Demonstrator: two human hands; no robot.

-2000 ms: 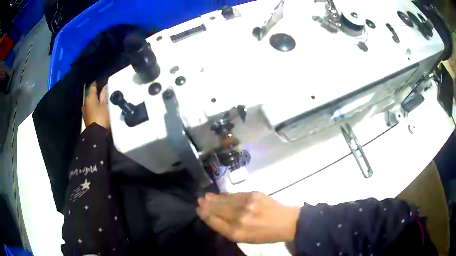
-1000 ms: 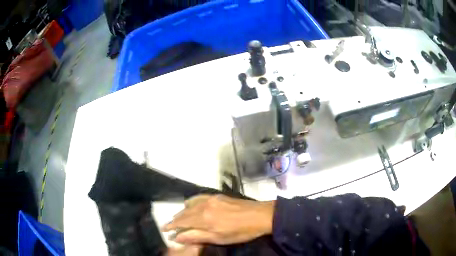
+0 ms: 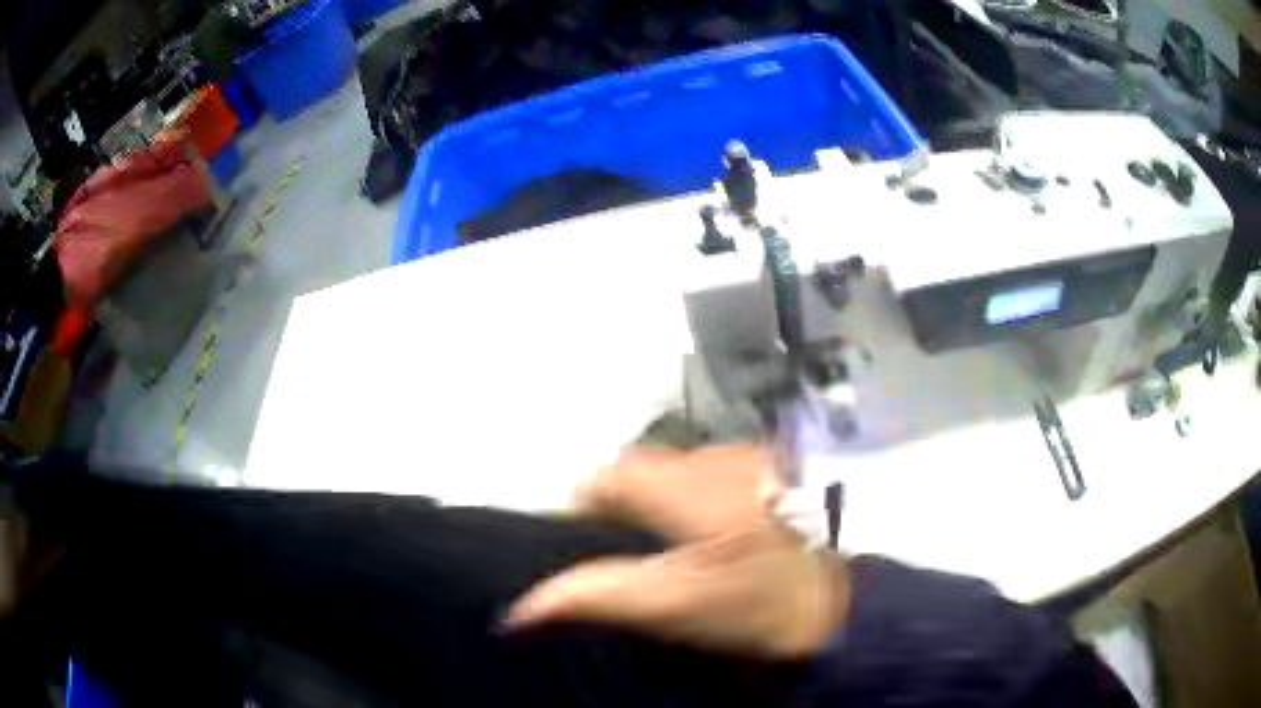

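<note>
A black fabric piece (image 3: pixel 346 567), blurred, stretches from the left edge across the table's front to my right hand. My right hand (image 3: pixel 705 553) is on its right end just before the needle area (image 3: pixel 795 429), thumb and fingers around the cloth; the fingertips are blurred. A sliver of skin at the far left edge, likely my left hand (image 3: pixel 8 553), is almost wholly cut off, so its grip is hidden. The white sewing machine (image 3: pixel 1065 208) has a lit display. A small dark piece (image 3: pixel 834 515) lies right of my right hand.
Silver thread snips (image 3: pixel 1061 450) lie on the white table (image 3: pixel 470 360) right of the needle. A blue crate (image 3: pixel 622 132) with black pieces stands behind the table. A cardboard box (image 3: pixel 1210 595) is at the lower right. Red cloth (image 3: pixel 125 221) and yellow-black floor tape are on the left.
The view has swung up and left. The black cloth, earlier bunched beside the needle area, now stretches out to the left edge. My right hand has moved right, closer to the needle area.
</note>
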